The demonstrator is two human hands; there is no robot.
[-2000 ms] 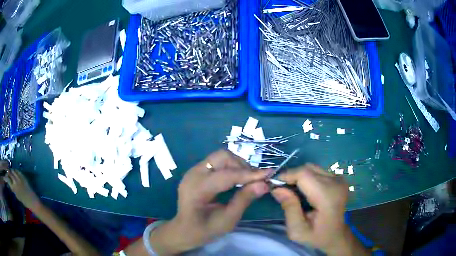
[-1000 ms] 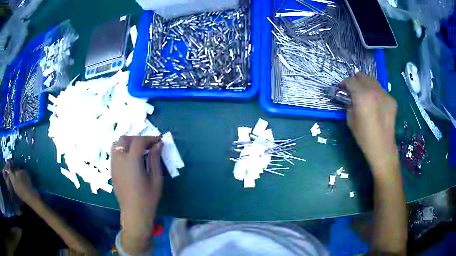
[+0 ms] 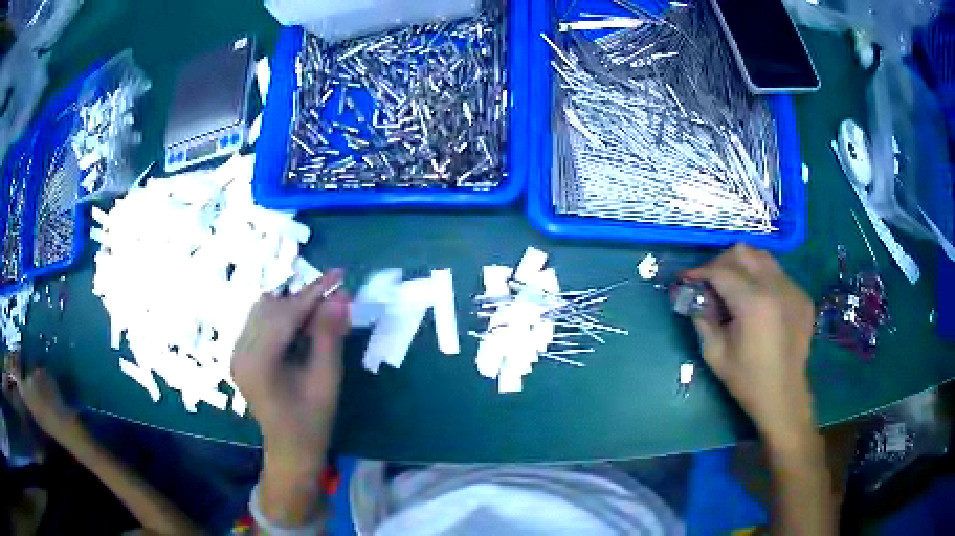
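My left hand [image 3: 291, 351] is over the right edge of the heap of white strips [image 3: 194, 277]. Its fingertips are pinched beside several loose, blurred strips [image 3: 403, 319]; whether they grip one is unclear. My right hand [image 3: 756, 340] is above the bench right of centre, its thumb and fingers closed on small silver-grey pieces [image 3: 693, 299], too blurred to identify. Between the hands lies a pile of wrapped sets [image 3: 519, 330], thin metal ends pointing right. Short metal pieces [image 3: 403, 115] fill the left blue tray [image 3: 393, 199]. Long thin rods [image 3: 665, 157] lie in the right blue tray [image 3: 670, 232].
A scale [image 3: 209, 99] stands left of the trays. A smartphone [image 3: 768, 42] rests on the right tray's edge. Small white squares [image 3: 686, 375] lie near my right hand. Dark red bits [image 3: 859, 309] lie far right. Another person's hand [image 3: 44, 403] shows at far left.
My right hand has moved from the right tray down towards me. Loose white strips now lie spread right of my left hand. Fewer small white squares show at right.
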